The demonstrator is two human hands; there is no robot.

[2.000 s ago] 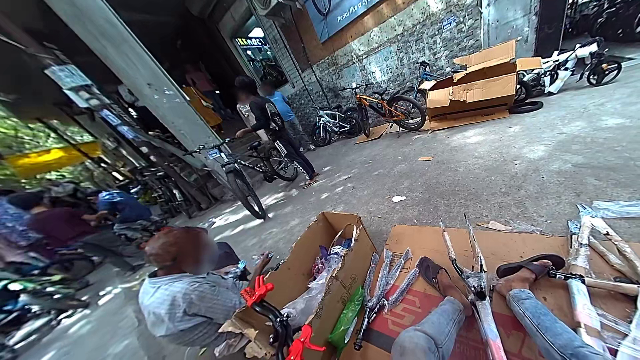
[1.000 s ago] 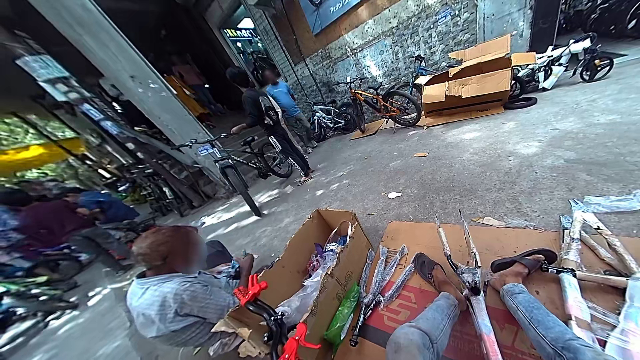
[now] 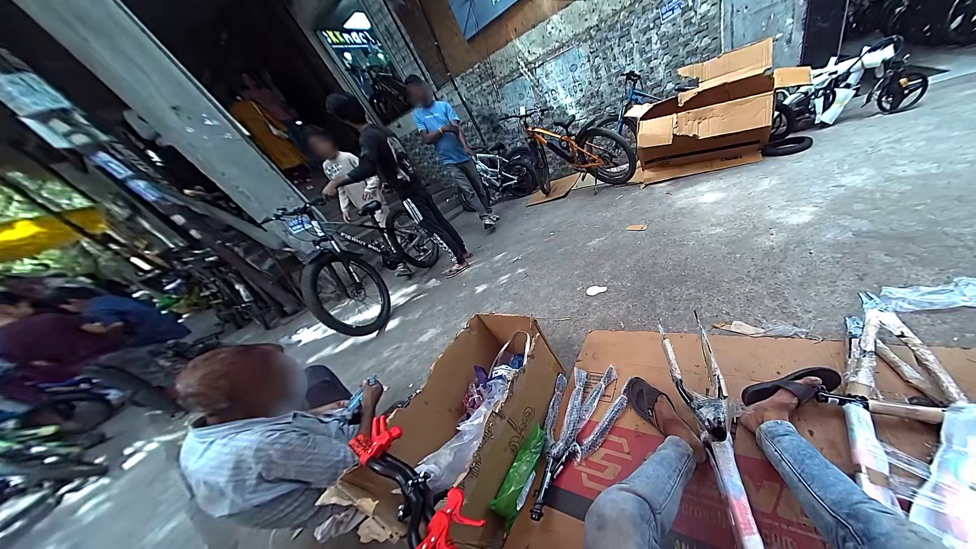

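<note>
Neither of my hands shows in the head view. A bicycle frame (image 3: 717, 427) in protective wrapping lies between my sandaled feet on a flattened cardboard sheet (image 3: 602, 347). Left of it are bubble-wrapped bicycle forks (image 3: 572, 427) and a green plastic packet (image 3: 518, 476). An open cardboard box (image 3: 526, 404) holds clear and purple plastic bags. Black handlebars (image 3: 412, 488) with red brake levers (image 3: 375, 441) stand up at the near end of the box. Another wrapped frame (image 3: 865, 427) rests at the right, its lower part beside clear plastic.
A person in a light shirt (image 3: 267, 457) sits left of the box. Behind stand a black bicycle (image 3: 347, 293), several people, an orange bicycle (image 3: 576, 149) and a large torn carton (image 3: 701, 130). A tyre (image 3: 787, 146) lies beside the carton.
A person in a light top now shows behind the black bicycle. The person in blue appears farther to the right of the dark-clad person, whose arm is now stretched out.
</note>
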